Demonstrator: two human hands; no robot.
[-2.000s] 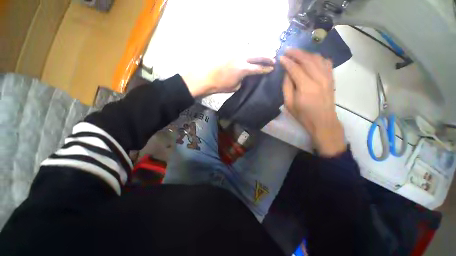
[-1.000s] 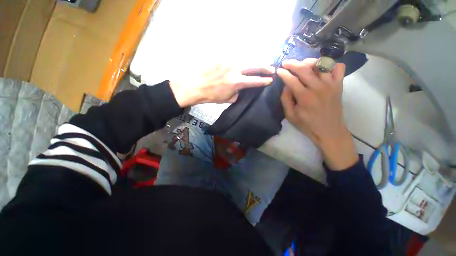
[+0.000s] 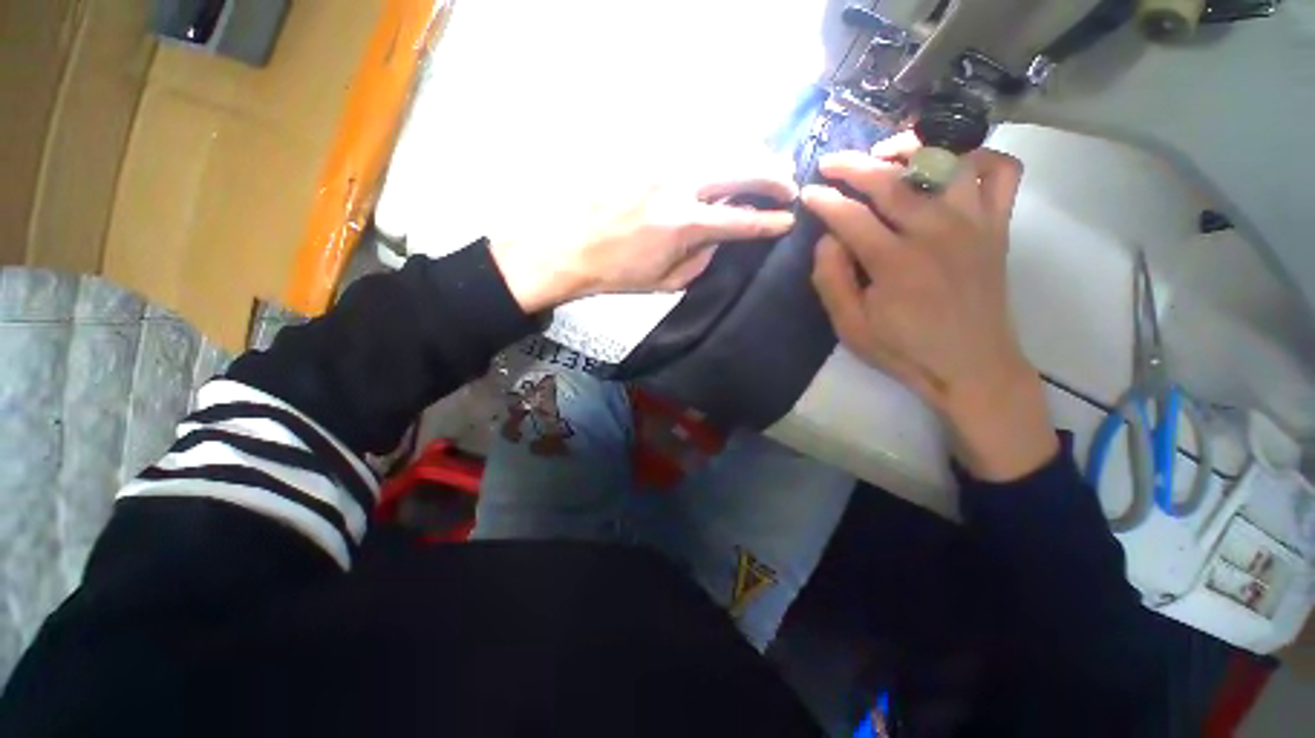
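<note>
A dark fabric piece (image 3: 764,325) lies on the white machine table, from the needle area (image 3: 851,104) down over the table's front edge. My left hand (image 3: 635,242) rests on its left side, fingertips on the fabric. My right hand (image 3: 923,274) presses and pinches it from the right, its fingertips close to the left ones, just below the presser foot. The needle itself is lost in the lamp glare. The sewing machine head (image 3: 1038,43) stands over the fabric's upper end.
Blue-handled scissors (image 3: 1149,433) lie on the table at the right, beside a white tray (image 3: 1247,570). Cardboard (image 3: 217,173) with orange tape (image 3: 361,159) and a grey tray (image 3: 217,26) are at the left. Grey quilted covering (image 3: 58,447) hangs at the far left.
Since the earliest frame, the fabric's upper right part has gone from view beside the machine head. The hands remain on the fabric near the needle area. The view has shifted slightly.
</note>
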